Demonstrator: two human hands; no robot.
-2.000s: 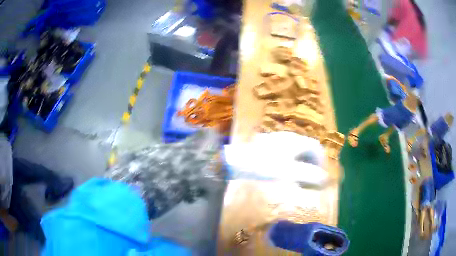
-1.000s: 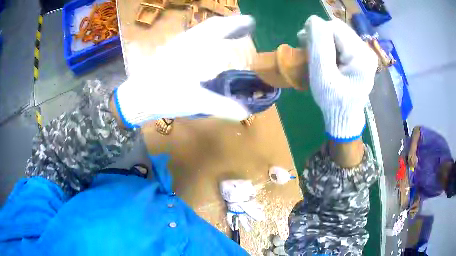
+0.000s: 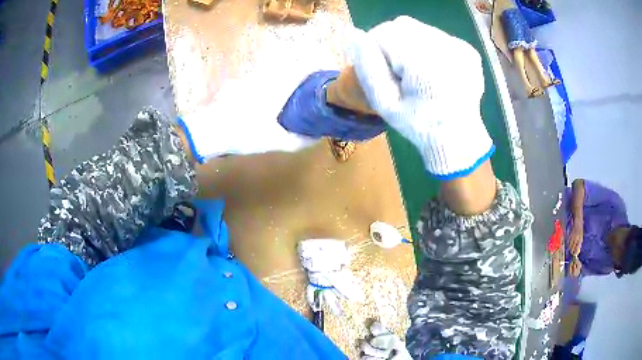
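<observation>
My left hand (image 3: 246,116), in a white glove and washed out by glare, holds the blue denim-look leg assembly (image 3: 310,112) by its shorts, above the bench. A sandalled foot (image 3: 343,148) shows below the shorts. My right hand (image 3: 429,91), also white-gloved, grips the tan waist insert (image 3: 348,91), whose lower end is inside the shorts' waist opening. The glove-wrapped hammer (image 3: 324,264) lies on the bench with its black handle toward me. The white glue bottle (image 3: 385,235) with a blue tip lies to its right.
The tan bench (image 3: 260,190) runs beside the green belt (image 3: 422,190). More tan inserts (image 3: 290,8) lie at its far end. A blue bin of orange parts (image 3: 130,43) stands left. Another leg assembly (image 3: 519,35) lies across the belt. A person in purple (image 3: 598,225) is at right. A glove (image 3: 384,343) lies near.
My right hand has moved left and brought the insert from beside the shorts into their waist opening. My left hand still holds the shorts, now turned more toward the insert.
</observation>
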